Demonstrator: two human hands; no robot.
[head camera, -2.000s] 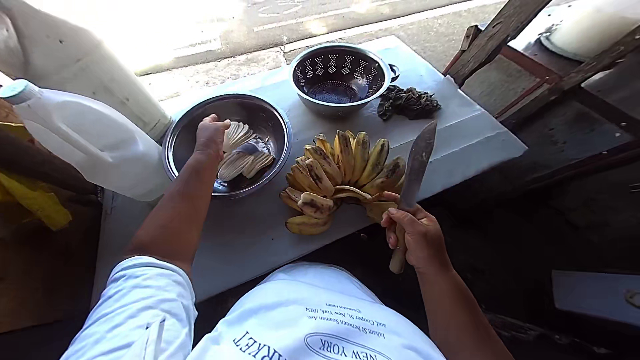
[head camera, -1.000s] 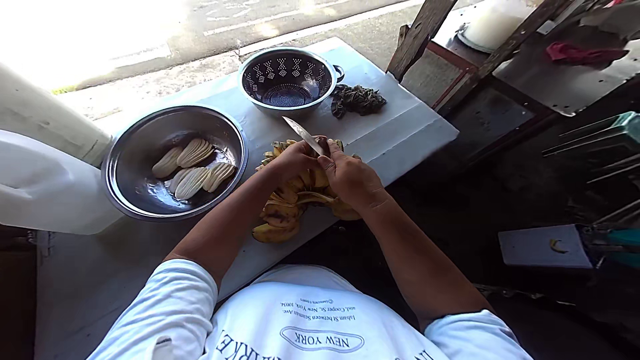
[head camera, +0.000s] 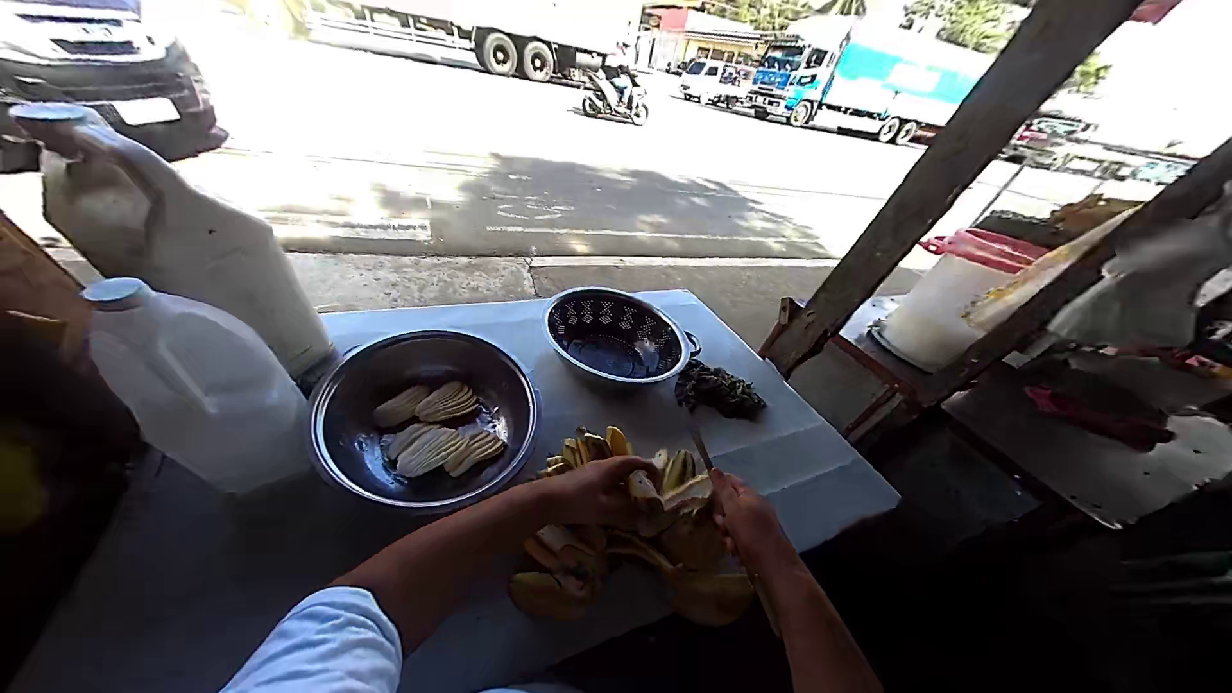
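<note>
My left hand (head camera: 608, 493) is closed on a partly peeled banana (head camera: 647, 496), its peel hanging loose over the bunch of bananas (head camera: 568, 568) on the table. My right hand (head camera: 749, 515) grips a knife (head camera: 700, 448) by its handle, blade pointing up and away, close beside the opened peel. To the left, a steel bowl (head camera: 322, 452) holds several sliced, fanned-out pale banana pieces (head camera: 428, 450). Behind the bunch stands a dark perforated colander (head camera: 616, 377), and dark wilted leaves (head camera: 722, 390) lie against its right side.
Two plastic jugs, one smaller (head camera: 197, 385) and one larger (head camera: 207, 231), stand left of the bowl. The white table (head camera: 808, 462) ends near a slanted wooden post (head camera: 924, 192). A pail with a red rim (head camera: 948, 298) is at the right. Vehicles are on the road beyond.
My left hand has gone from the bowl to the bananas, and the knife has come over to them too. A banana's peel now stands open. The view has tilted up toward the road.
</note>
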